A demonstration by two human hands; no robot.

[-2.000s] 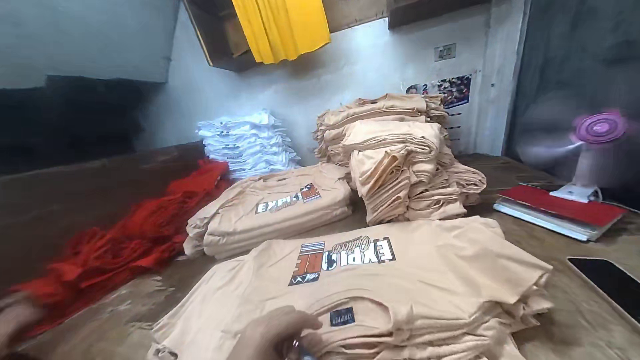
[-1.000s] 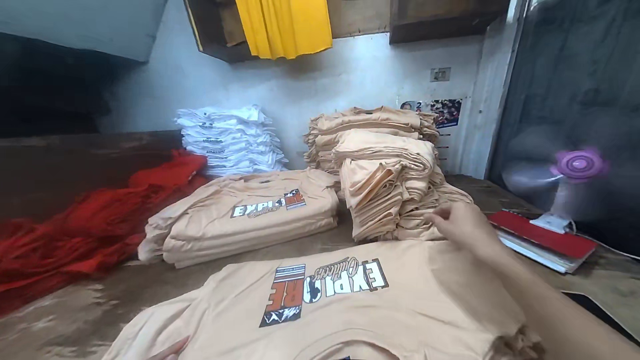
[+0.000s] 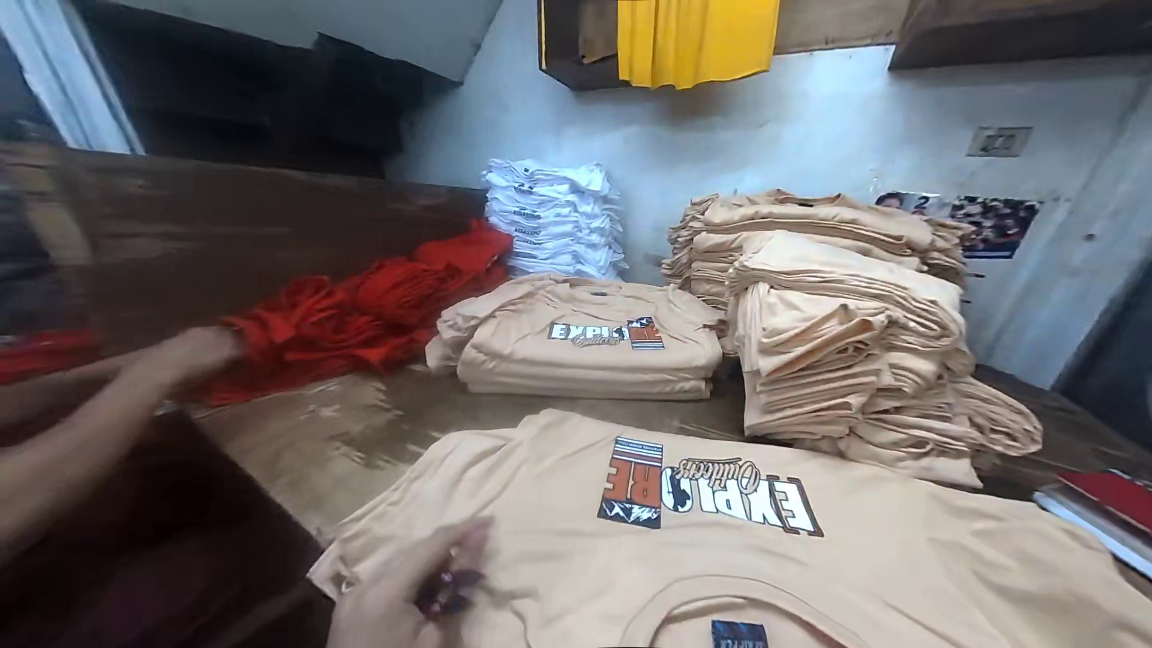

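Note:
My left hand (image 3: 396, 589), blurred, reaches in from the bottom edge and lies at the left part of a beige printed T-shirt (image 3: 864, 531). A small dark purple thing (image 3: 445, 591) shows among its fingers; whether it is held or worn cannot be told. The shirt lies on top of a stack of beige shirts, its collar towards me and its print upside down. My right hand is not in view. Behind stands another stack of beige printed T-shirts (image 3: 585, 360). Folded beige shirts (image 3: 810, 351) are piled high to the right.
Another person's forearms (image 3: 99, 414) reach from the left edge to a heap of red garments (image 3: 351, 315). White folded shirts (image 3: 553, 216) stand by the wall. A red-covered book (image 3: 1111, 504) lies at the right edge. Yellow cloth (image 3: 697, 40) hangs above.
My right hand, over the right side of the front shirt a second ago, has left view. The other person's forearms have come in at the left. The view has swung left.

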